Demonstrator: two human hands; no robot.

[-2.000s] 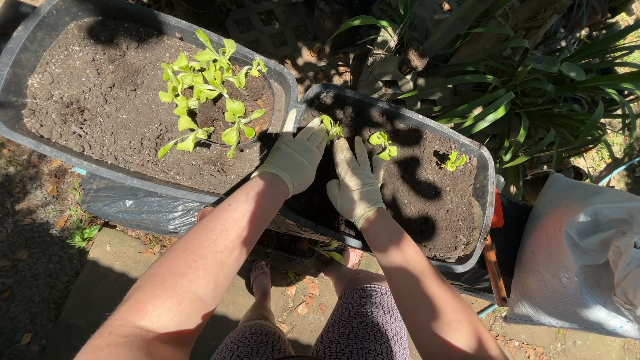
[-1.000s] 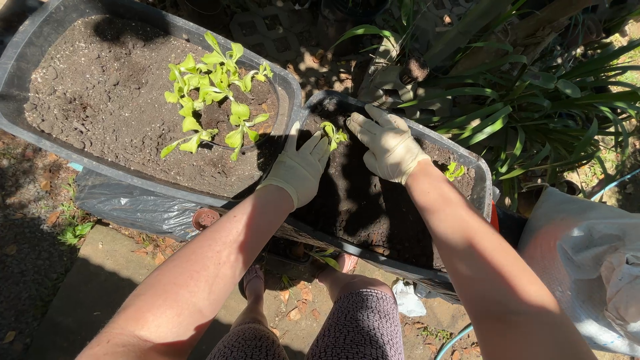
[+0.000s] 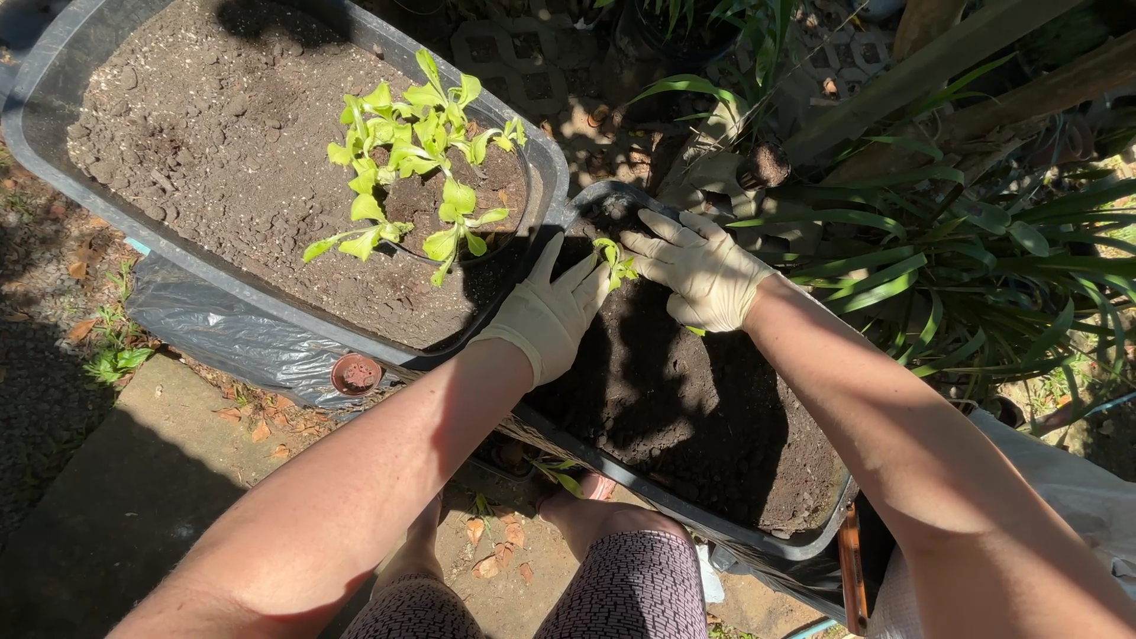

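Both my hands wear pale rubber gloves over the right-hand planter (image 3: 612, 469), which is filled with dark soil (image 3: 661, 390). A small green seedling (image 3: 614, 264) stands in the soil between them. My left hand (image 3: 555, 311) lies to its left, fingers apart, fingertips at the soil beside the leaves. My right hand (image 3: 697, 271) is on its other side, fingers spread and pointing at the seedling, palm down; nothing shows in it. A bit of another green leaf peeks out below my right hand. In the left-hand planter (image 3: 177, 235), a bunch of leafy seedlings (image 3: 417, 151) sits in a round pot.
A small brown pot (image 3: 356, 374) rests by black plastic sheeting (image 3: 240, 319) below the left planter. Long-leaved plants (image 3: 887, 266) grow at the right, under woody stems. A pale sack (image 3: 1056, 488) and a brown wooden handle (image 3: 852, 568) are at the lower right. Paving lies underfoot.
My right hand was low beside the seedling, then rose to the upper right, and is now back close to it. My left hand stays at the seedling's left. The view has shifted somewhat.
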